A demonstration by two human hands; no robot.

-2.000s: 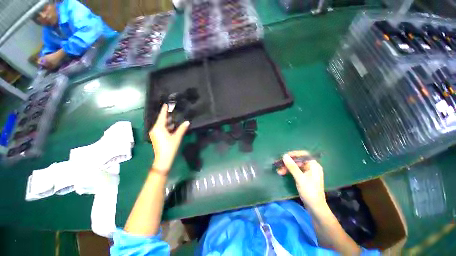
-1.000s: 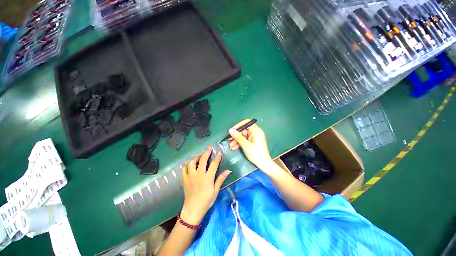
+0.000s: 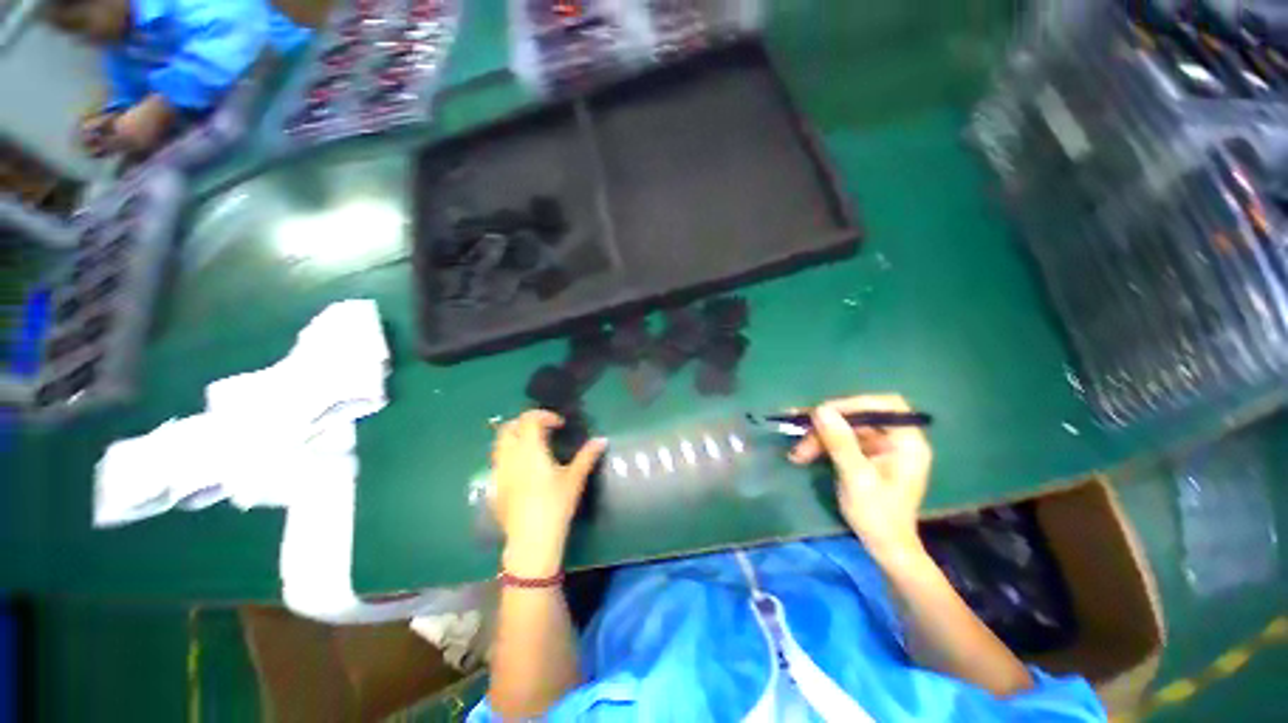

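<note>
My right hand [image 3: 879, 466] holds a slim black pen-like tool, perhaps tweezers [image 3: 890, 418], its fine tip pointing left. My left hand [image 3: 534, 477] rests low over the bench at the left part of a row of small pale adhesive pieces [image 3: 688, 453] on a clear strip. Dark material shows at its fingertips; I cannot tell whether the fingers hold it. Several black plastic parts [image 3: 713, 370] lie loose between the strip and the black tray [image 3: 735, 261]. More black parts [image 3: 495, 254] are piled in the tray's left compartment.
A folded white label roll [image 3: 318, 410] lies at left. Stacked clear blister trays [image 3: 1088, 212] stand at right. An open carton [image 3: 1095, 565] with dark parts is below the bench edge at right, another carton [image 3: 304, 671] at left. A blue-clad person [image 3: 212, 57] sits at upper left.
Since one second ago the view has swung, shifting the scene. My hands have moved apart; the tool tip is off the strip's right end and my left hand is farther left along the strip.
</note>
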